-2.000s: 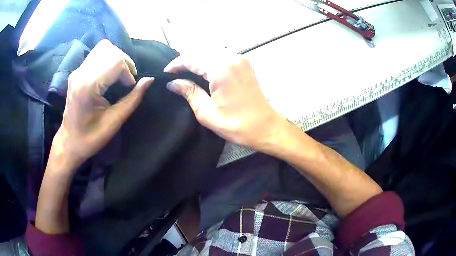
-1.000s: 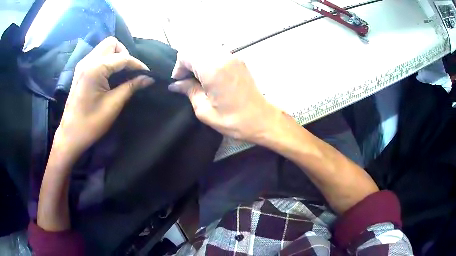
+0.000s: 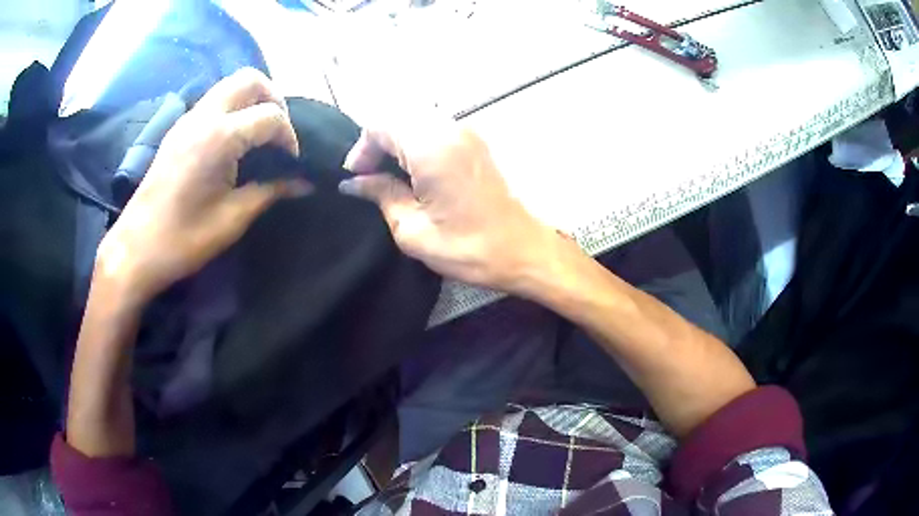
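Observation:
A large soft black garment piece lies on the left side of the table and hangs towards my lap. My left hand pinches its upper part between thumb and fingers. My right hand pinches the same cloth a short way to the right, fingertips facing the left ones with a small gap between. The cloth edge between the fingertips is dark and hard to make out. Smoother dark purple or navy cloth shows below my left hand.
A white head with a bright blue panel looms blurred at the upper left. Red-handled thread snips lie at the table's back right. A printed ruler runs along the white table's front edge. Black cloth hangs at the right.
The view has shifted slightly, so the snips appear further left. My fingertips on both hands remain pinched on the cloth and sit a little lower. The left hand has tilted, and the cloth's upper edge looks more rounded.

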